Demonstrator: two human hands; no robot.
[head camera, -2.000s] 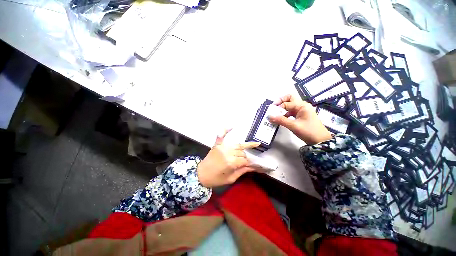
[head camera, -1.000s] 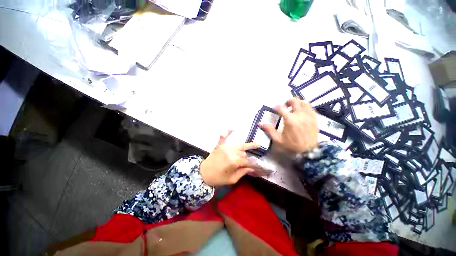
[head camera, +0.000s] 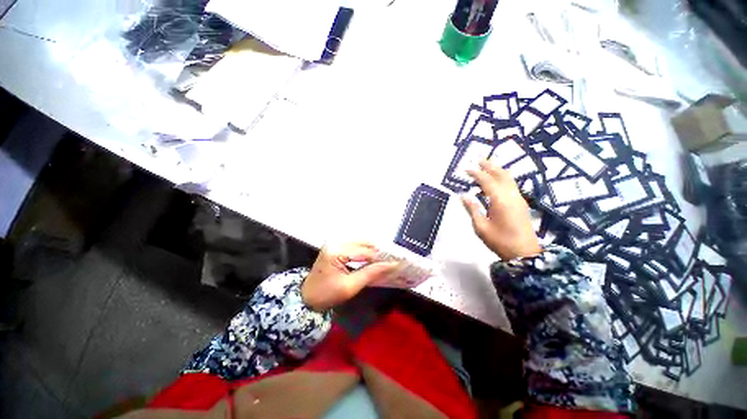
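Note:
A small stack of dark blank cards (head camera: 423, 218) with a thin white inner line lies on the white tabletop in front of me. My left hand (head camera: 340, 274) holds a printed sticker sheet (head camera: 407, 272) between thumb and fingers, just below the stack at the table edge. My right hand (head camera: 501, 209) is to the right of the stack, fingers apart, with its fingertips at the near-left edge of the heap of labelled tags (head camera: 579, 190). I see nothing in my right hand. One labelled tag (head camera: 471, 161) lies at its fingertips.
A dark upright phone (head camera: 473, 15) stands in a green tape roll (head camera: 464, 42) at top centre. White sheets (head camera: 266, 26), a dark bundle (head camera: 337, 34), clear plastic (head camera: 106, 78) and a dark stringy heap (head camera: 176, 29) lie upper left. An open cardboard box (head camera: 704, 123) sits at right.
My right hand has left the stack, and the white-labelled tag on top has gone from it, leaving a dark blank card. My left hand has drawn back from the stack with the sticker sheet.

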